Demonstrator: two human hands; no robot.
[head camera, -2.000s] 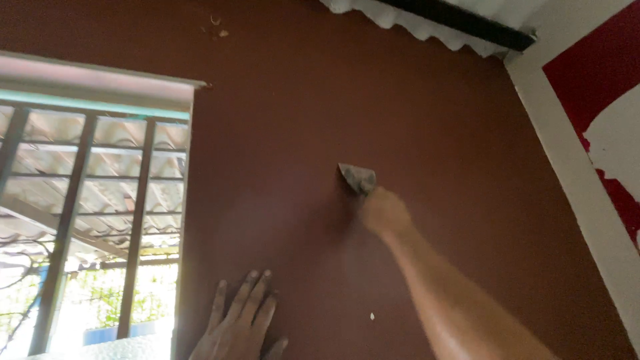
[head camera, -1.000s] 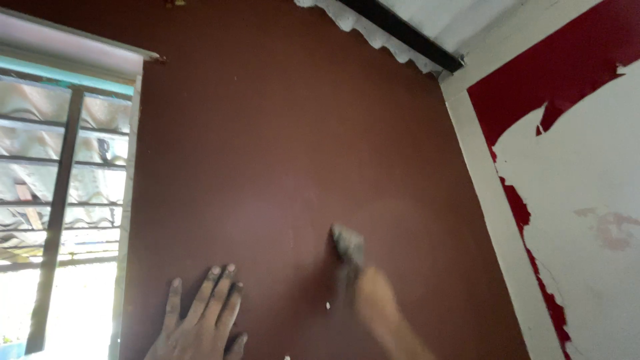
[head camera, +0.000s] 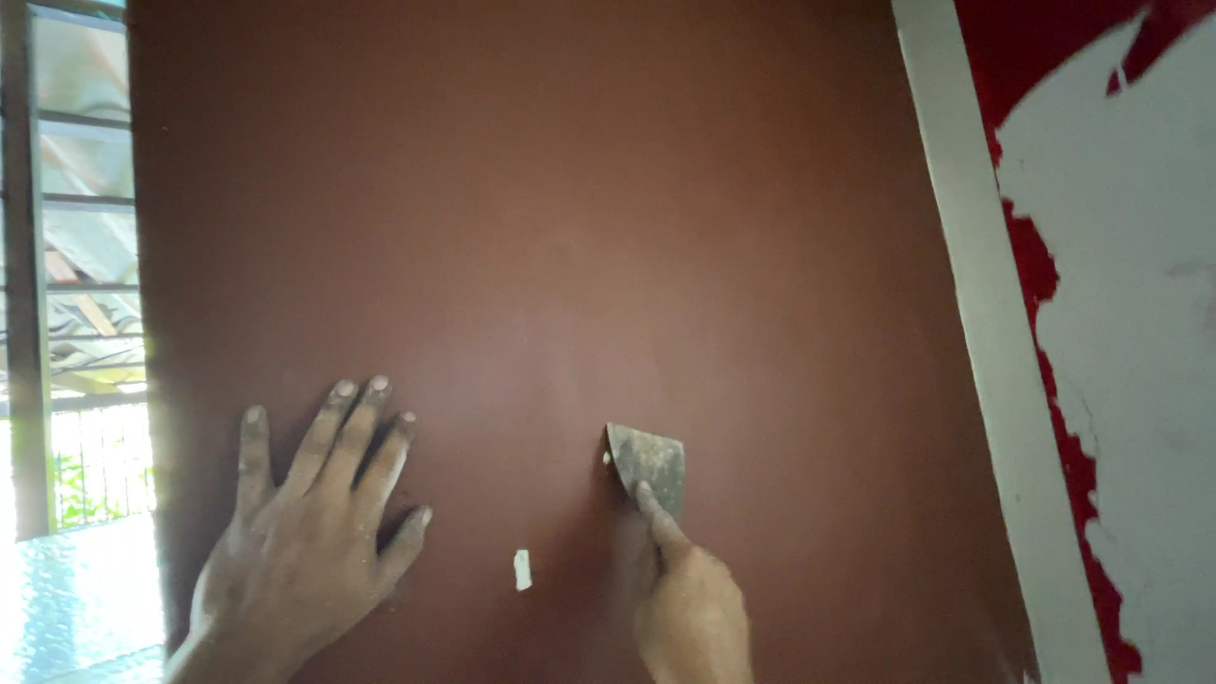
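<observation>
A brown painted wall (head camera: 570, 237) fills the middle of the head view. My left hand (head camera: 304, 541) lies against it at the lower left, fingers spread, holding nothing. My right hand (head camera: 698, 608) grips a putty knife (head camera: 651, 465), its index finger laid along the worn, stained metal blade; the handle is hidden in the hand. The blade's left corner is at the wall, beside a tiny pale spot (head camera: 607, 458). Between the two hands, lower down, the wall bears a small white patch (head camera: 522, 570).
At the left edge is a barred window (head camera: 27, 285), with corrugated roofing and greenery beyond. A pale vertical strip (head camera: 978, 285) borders the brown wall on the right. Past it, a wall has ragged red paint (head camera: 1035, 256) around a large whitish area (head camera: 1140, 285).
The right hand with the putty knife has come down the wall, closer to the white patch's height. The left hand stays spread on the wall. The view has tilted downward.
</observation>
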